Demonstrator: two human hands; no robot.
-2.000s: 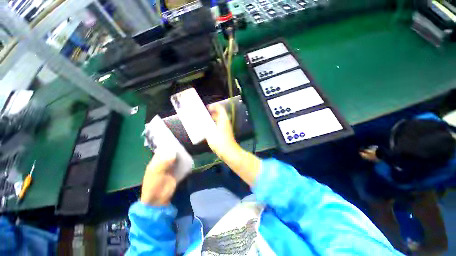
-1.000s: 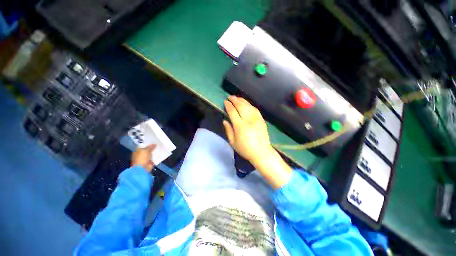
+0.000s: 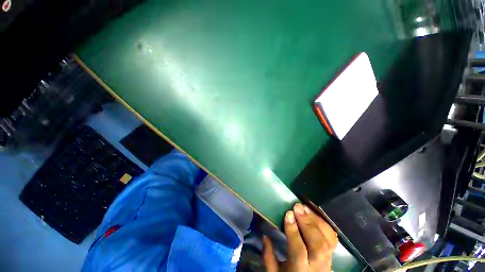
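Observation:
My right hand (image 3: 308,241) is at the bottom of the view. Its fingertips rest on the edge of the green bench mat, beside the black control box (image 3: 361,226), with the thumb apart. Nothing shows in it. My left hand is not in view; only my blue left sleeve (image 3: 159,212) shows, running up to the bench edge, which hides its end. A flat white slab with a red-orange edge (image 3: 348,98) stands out from the near end of the control box.
The green mat (image 3: 228,79) ends in a yellowish edge. On the box are a green button (image 3: 394,212) and a red emergency stop (image 3: 411,251). A yellowish hose (image 3: 441,261) crosses the lower right. A black ribbed or perforated item (image 3: 80,180) lies below the bench, on blue.
The view has turned and moved left along the bench. The left hand and the white phones it held have gone out of view. The right hand now touches the bench edge.

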